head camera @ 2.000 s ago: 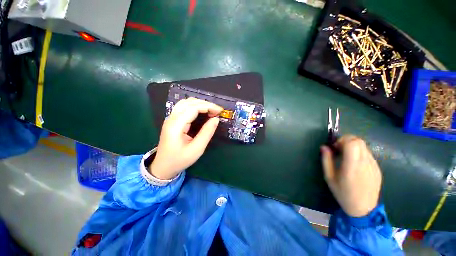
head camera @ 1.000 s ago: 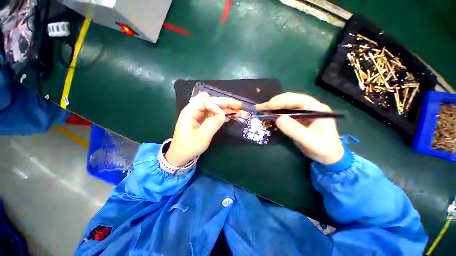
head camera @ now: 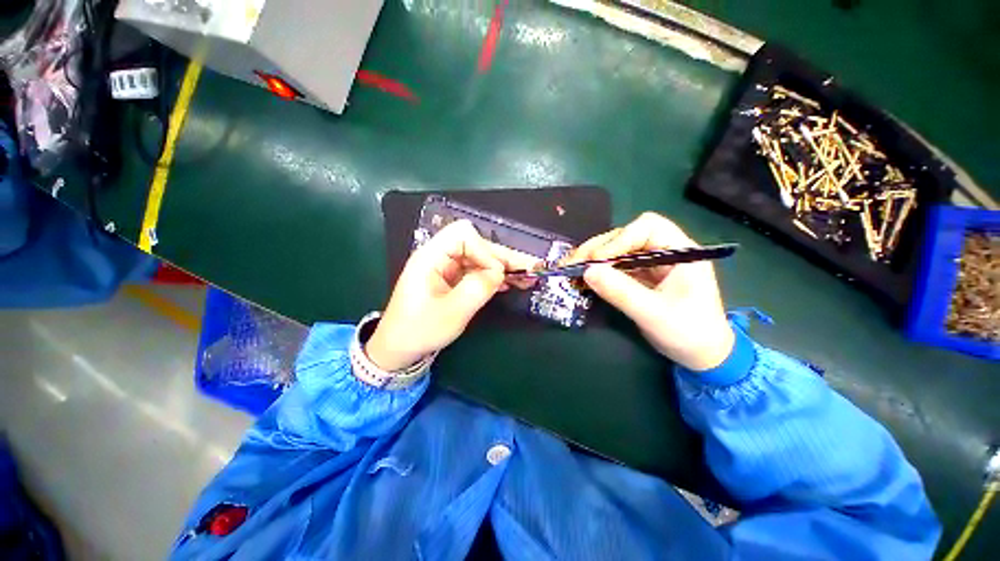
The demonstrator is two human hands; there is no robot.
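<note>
The open phone body [head camera: 504, 228] lies tilted on a flat black pad [head camera: 581, 208]. Its circuit board [head camera: 559, 301] shows chips at the right end. My left hand [head camera: 439, 290] is over the phone's middle, thumb and forefinger pinched on a small part that is mostly hidden by the fingers. My right hand [head camera: 658, 290] holds dark tweezers [head camera: 680, 256] nearly level, their tips pointing left and meeting the left fingertips above the phone. The very tips are too small to tell apart.
A black tray [head camera: 724, 164] of loose gold strips [head camera: 828, 159] stands at the upper right. A blue bin [head camera: 927, 279] of brown-copper parts [head camera: 976, 290] is beside it. A white-grey box [head camera: 307, 55] with a red light is at the upper left. A blue basket [head camera: 225, 351] sits below the bench edge.
My right hand has come left from the bench with the tweezers, now turned toward my left fingertips. The whole view has shifted. Over the last second both hands have moved only slightly.
</note>
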